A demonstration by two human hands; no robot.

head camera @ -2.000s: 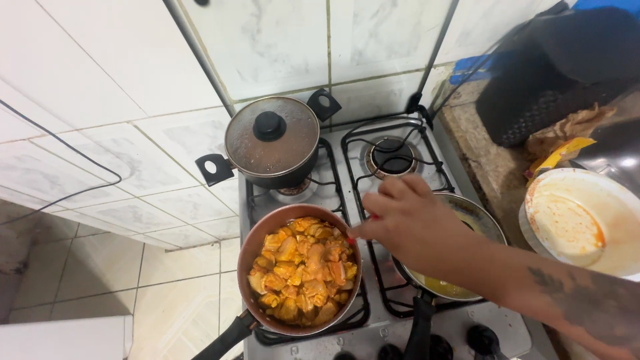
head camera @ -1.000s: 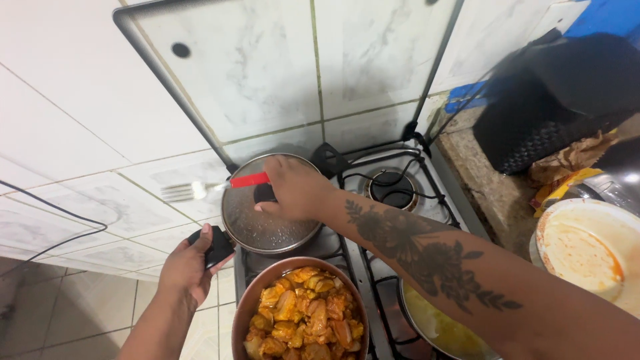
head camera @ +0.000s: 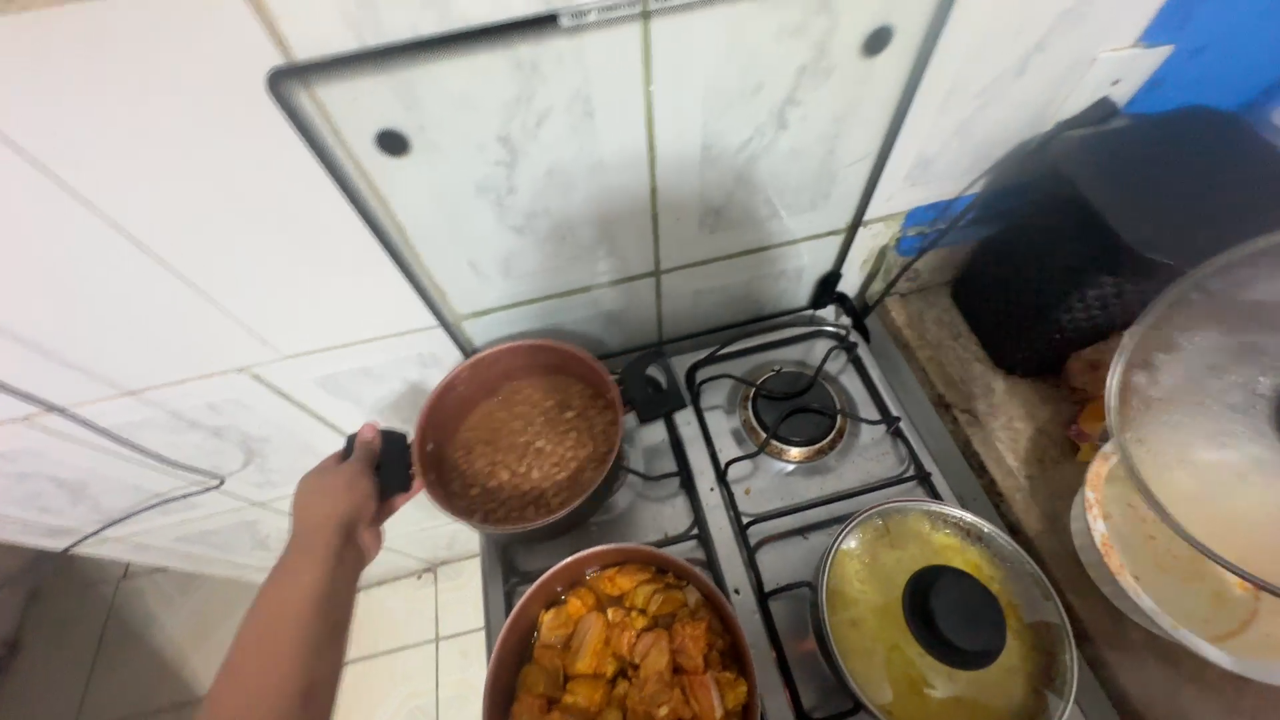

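Observation:
My left hand grips the black side handle of a reddish-brown pot on the back left burner. The pot is uncovered and holds beans in brown liquid. My right hand is out of view. A steamed glass lid hangs at the right edge, over a white bowl with orange residue; what holds it is hidden. In front of the bean pot stands a pan of seasoned meat pieces. At the front right, a pan with yellow food sits under a glass lid with a black knob.
The back right burner carries only its black grate. Behind the stove, a raised glass cover leans by the tiled wall. A black container stands on the stone counter at the right. A thin cable runs along the left wall.
The lid that covered the back left pot has come off and is at the far right. My right hand, which was on its knob with a red-handled fork, has left the view. The left hand stays on the handle.

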